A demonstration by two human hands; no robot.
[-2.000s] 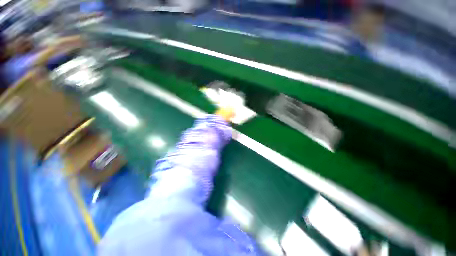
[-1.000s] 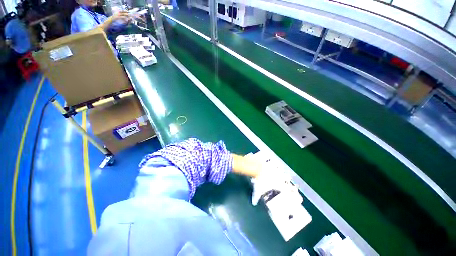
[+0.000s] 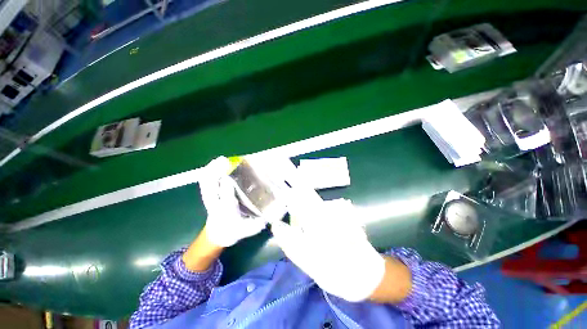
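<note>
My left hand, in a white glove, holds a product pack with a dark grey face and a bright yellow edge at its top. My right hand, also white-gloved, touches the pack's right side, where white card or sheet shows. The gloves and white parts blend, so the right fingertips are hard to tell apart. White sheets lie on the green bench just beyond my right hand.
A leaflet stack stands at the right beside heaped clear packs. A single clear pack with a round disc lies nearer me. Product packs lie on the belt at left and upper right. A pale rail separates bench and belt.
The view has swung right. The pack is now held up between both hands in front of me; before, one arm reached over the rail and then over the bench with it.
</note>
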